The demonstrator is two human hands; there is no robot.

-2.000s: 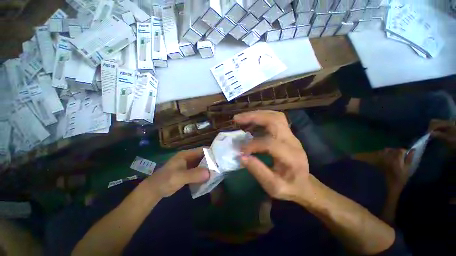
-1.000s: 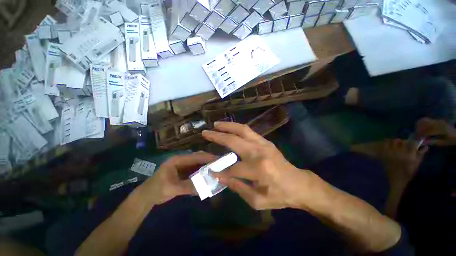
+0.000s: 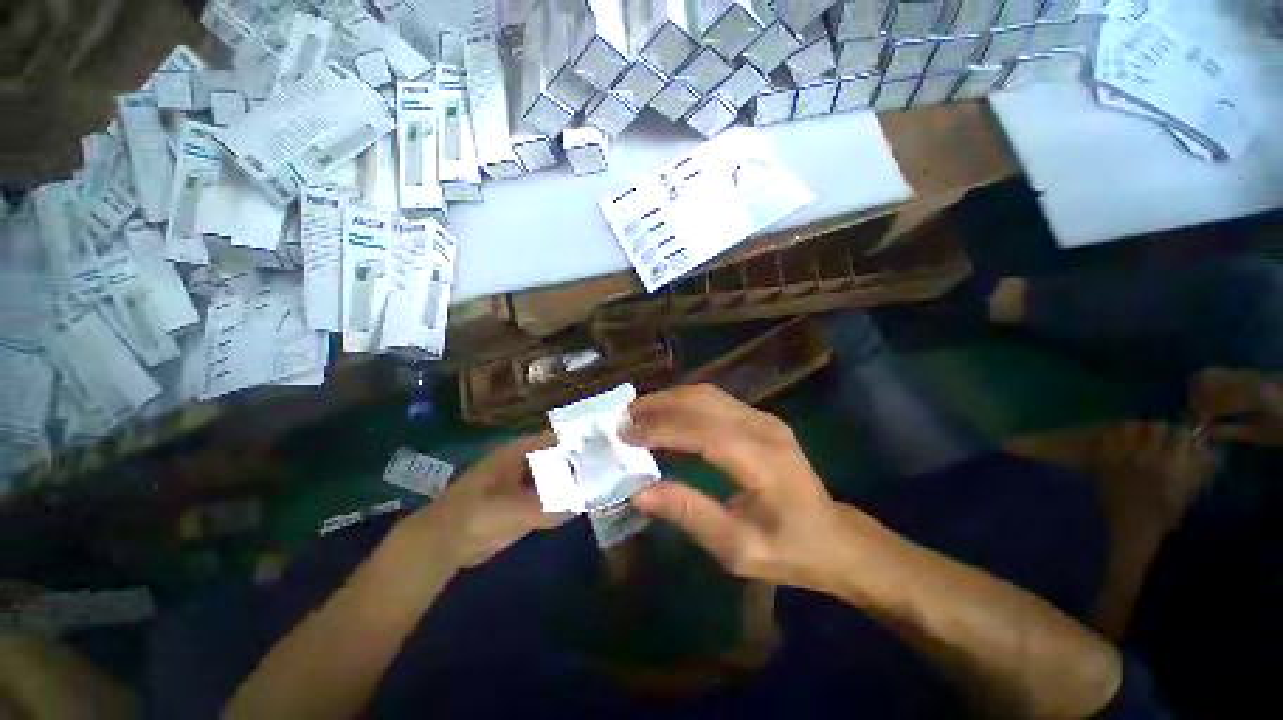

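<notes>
A small white carton (image 3: 605,467) is held over my lap with its open end facing me and its end flaps spread. Something whitish shows inside the opening; its kind is unclear. My left hand (image 3: 493,495) grips the carton from the left, its fingertips partly hidden behind a flap. My right hand (image 3: 725,485) holds it from the right, with thumb and fingers at the edge of the opening. A printed leaflet (image 3: 704,204) lies on the white bench cover (image 3: 535,232).
Loose cartons (image 3: 275,127) heap at the left; stacked cartons (image 3: 844,63) line the back. Leaflets (image 3: 1168,85) lie back right. A divided wooden tray (image 3: 788,281) and small parts tray (image 3: 493,394) sit below the bench edge. Another person's hands (image 3: 1154,457) are at right.
The limp white sheet seen in my hands two seconds ago no longer shows as such. The carton's open end now faces me with flaps spread, and my right fingers have moved to its right side.
</notes>
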